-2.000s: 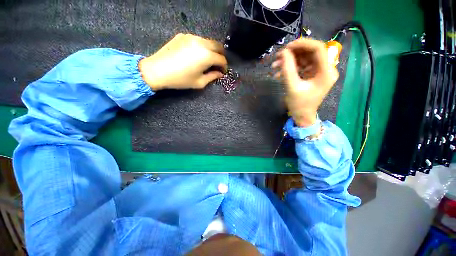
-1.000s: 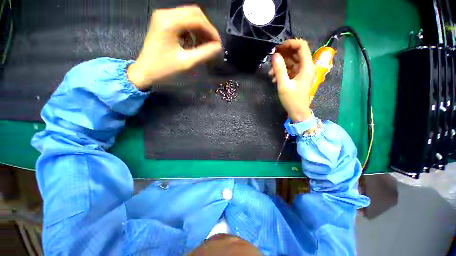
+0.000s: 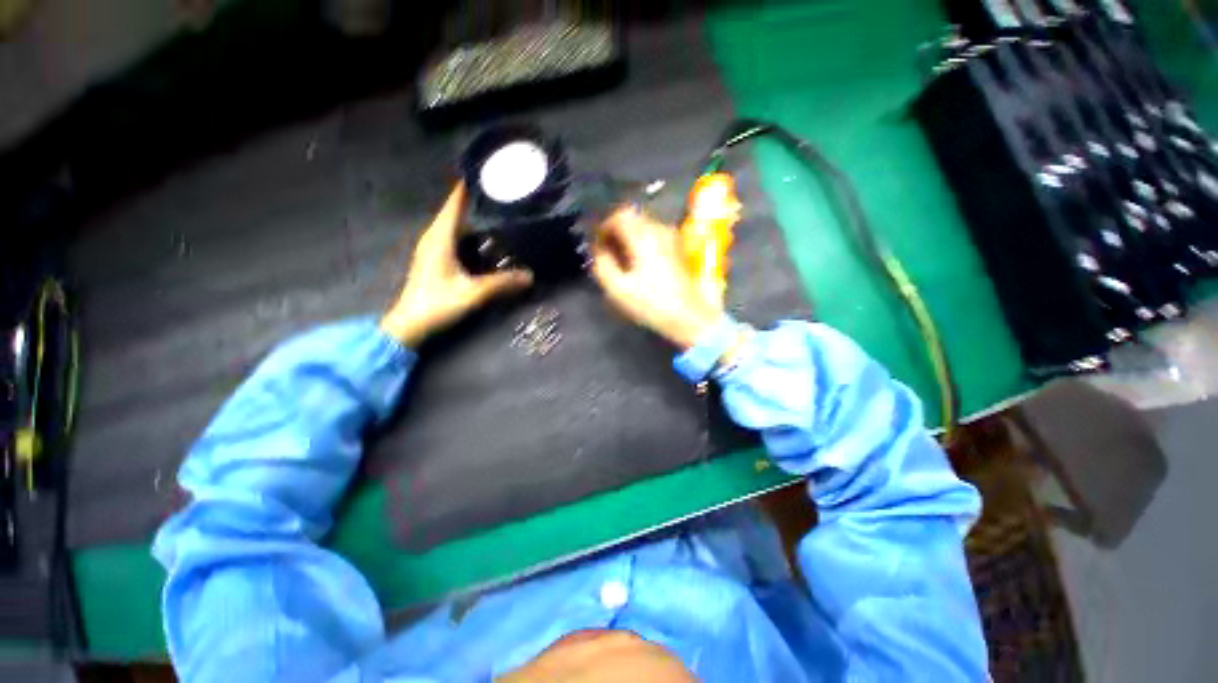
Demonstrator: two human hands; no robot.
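Observation:
A black cooling fan with a round white hub label stands on the black mat, with a black housing at its near side. My left hand is at the left side of the fan and housing, thumb and fingers apart around its corner; blur hides whether it grips. My right hand is at the right side of the housing, fingers curled; whether it holds a small piece cannot be told. A small loose pile of screws lies on the mat in front of the housing.
An orange electric screwdriver lies just right of my right hand, its black cable looping right. A dark tray of small metallic pieces is at the back. Stacked black metal panels stand at the right. Wires lie at far left.
The view has turned and shifted, bringing the tray into sight. My left hand has come from above the mat to the fan's left side. My right hand stays by the housing's right side.

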